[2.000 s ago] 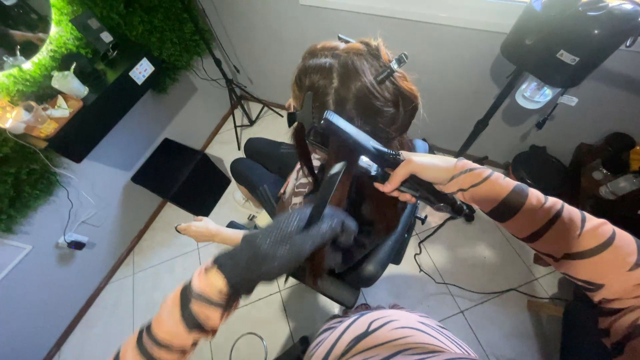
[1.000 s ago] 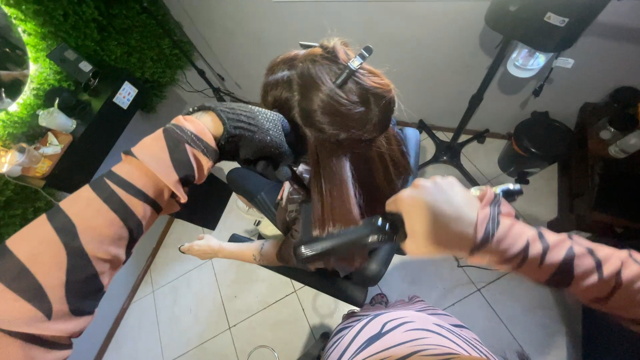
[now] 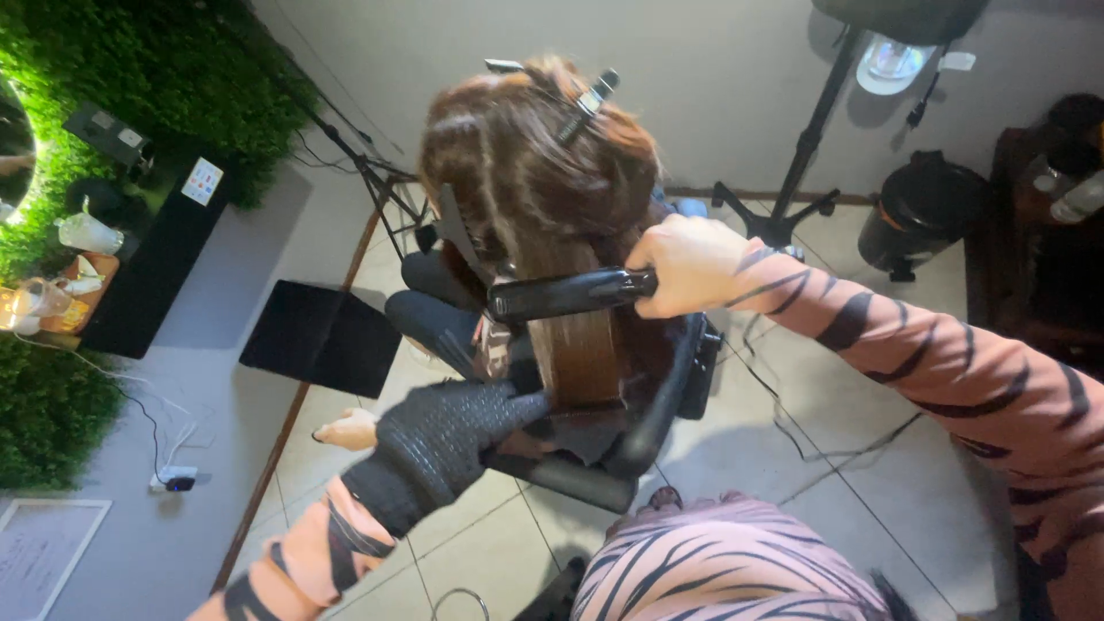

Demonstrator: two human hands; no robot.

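Note:
My right hand (image 3: 690, 266) grips a black hair straightener (image 3: 569, 295), which lies across a hanging section of brown hair (image 3: 580, 362) below the seated person's head. Low beside that section is my left hand (image 3: 461, 431) in a dark textured glove, its fingers at the hair's left edge near the ends; whether they pinch hair or a tool cannot be made out. A metal-and-black sectioning clip (image 3: 590, 105) holds up the top hair, and a second clip (image 3: 504, 65) shows at the crown. A dark pointed clip or comb (image 3: 461, 226) rests along the left side of the head.
The person sits in a black salon chair (image 3: 569, 479), one hand (image 3: 347, 429) out to the left. A wheeled stand (image 3: 811, 142), a black bin (image 3: 923, 211) and a power cord (image 3: 776, 414) are to the right. A black shelf (image 3: 164, 259) and black footrest-like panel (image 3: 323, 336) stand left.
My right hand has moved up with the straightener, which now crosses the hair section higher. My left hand has come down from beside the head to near the hair ends.

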